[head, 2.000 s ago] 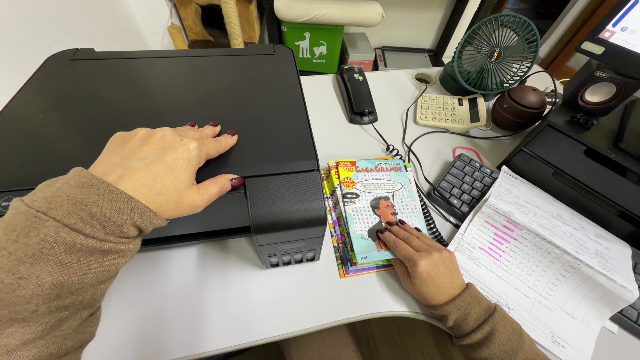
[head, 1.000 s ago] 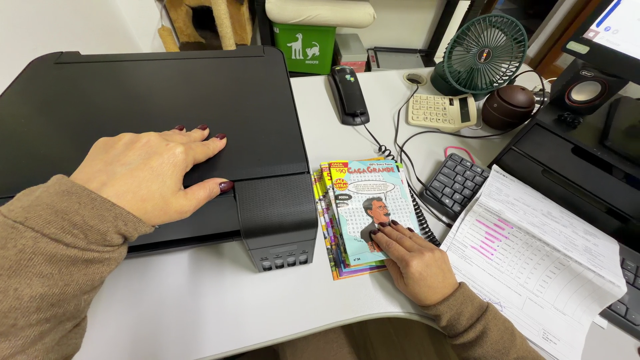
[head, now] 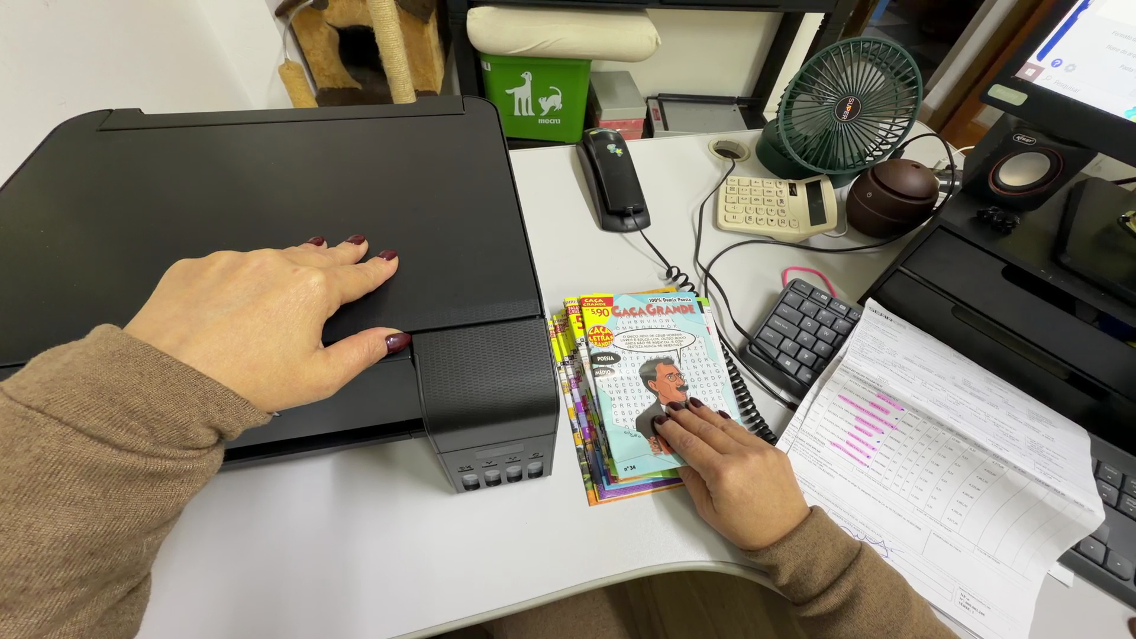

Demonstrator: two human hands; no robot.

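Observation:
My left hand (head: 266, 319) lies palm down on the lid of a black ink-tank printer (head: 293, 186), fingers a little apart, thumb near the lid's front right edge. Several puzzle magazines (head: 661, 382) are stacked on the white desk just right of the printer, the top one light blue with a drawn figure on its cover. Resting on the lower right of that cover are the fingers of my right hand (head: 741, 475); its palm side is hidden. Neither hand is closed around anything.
Behind the magazines are a corded telephone handset (head: 614, 180), a calculator (head: 777, 206) and a green fan (head: 848, 106). A black keyboard (head: 803, 333) and printed papers with pink highlighting (head: 941, 461) lie at the right, by a black monitor stand (head: 1003, 311). Cables cross the desk.

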